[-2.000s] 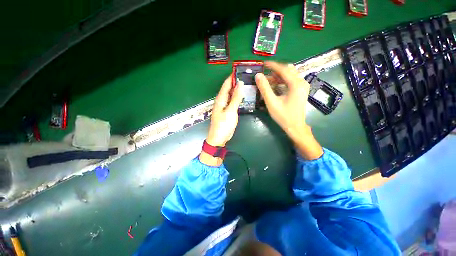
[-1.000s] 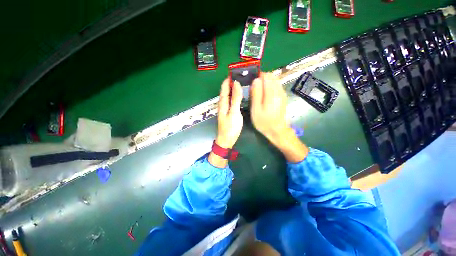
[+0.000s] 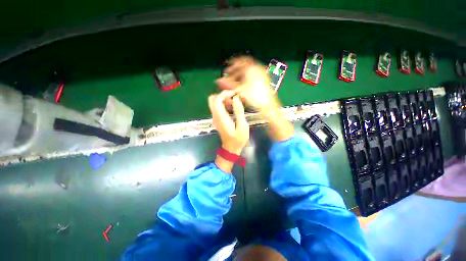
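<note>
My left hand (image 3: 230,120), with a red band on its wrist, is raised near the pale edge strip, fingers bent. My right hand (image 3: 250,84) is strongly blurred, just above and right of it, over the conveyor side. The hands overlap or nearly touch. Blur and the fingers hide whether either holds anything. A dark shape shows partly behind my right hand. A phone body (image 3: 276,75) with green board and red rim lies on the conveyor right of that hand. A black middle frame (image 3: 321,133) lies on the bench to the right.
More red-rimmed phone bodies (image 3: 311,68) lie along the green conveyor (image 3: 204,51); another phone (image 3: 167,79) lies left. A black blister tray (image 3: 393,148) is at the right. A wrapped post (image 3: 46,125), blue blob (image 3: 98,160) and red scrap (image 3: 107,232) are at the left.
The view has turned, showing more conveyor at the right. The red-rimmed phone is no longer visible between my hands. My right hand has moved up over the conveyor side.
</note>
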